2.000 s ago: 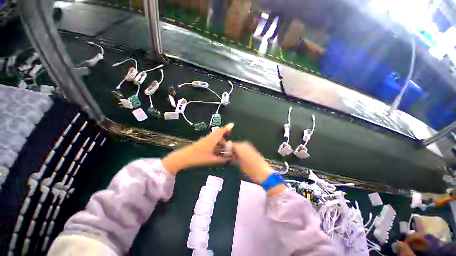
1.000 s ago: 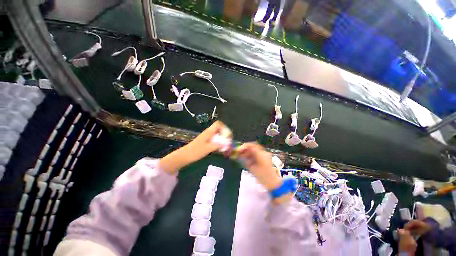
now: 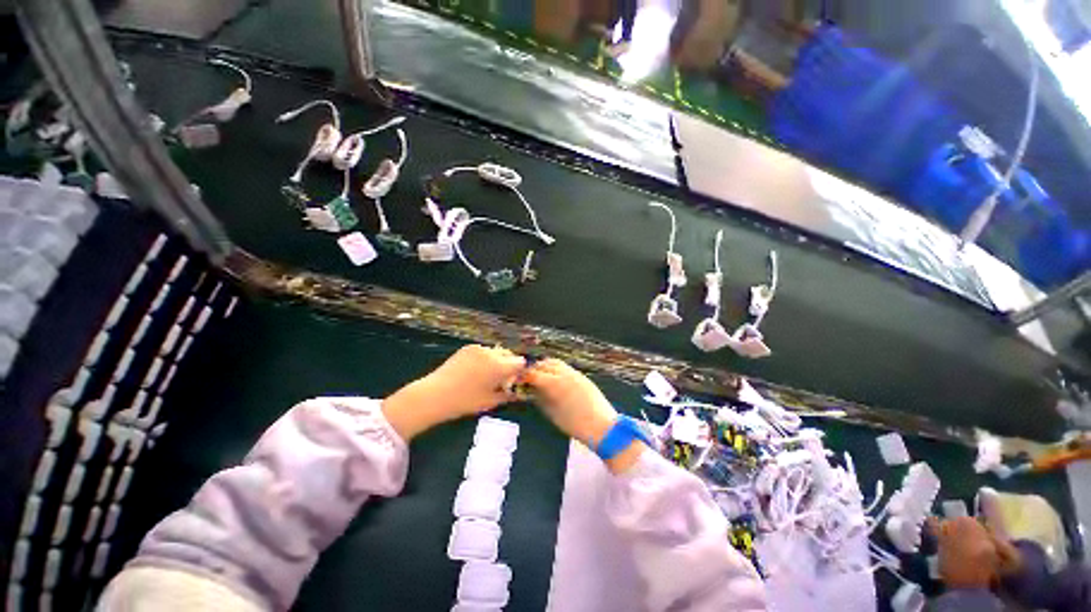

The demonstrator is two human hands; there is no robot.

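Note:
My left hand and my right hand, with a blue band on its wrist, meet above the bench near the belt's edge strip. Their fingers close together on a small part with dark and yellow spots; most of it is hidden by the fingers, so I cannot tell its exact kind. A column of white housing shells lies on the bench just below my hands. A pile of white cords and circuit boards lies to the right, partly on a white-lilac sheet.
The dark conveyor belt carries several corded boards at left and three part-filled units at right. Stacked blister trays stand at far left, beside a metal post. Another person's hands are at lower right.
A third unit stands on the belt since the first frame, and a corded board there is gone. My hands have come lower and closer together over the last second.

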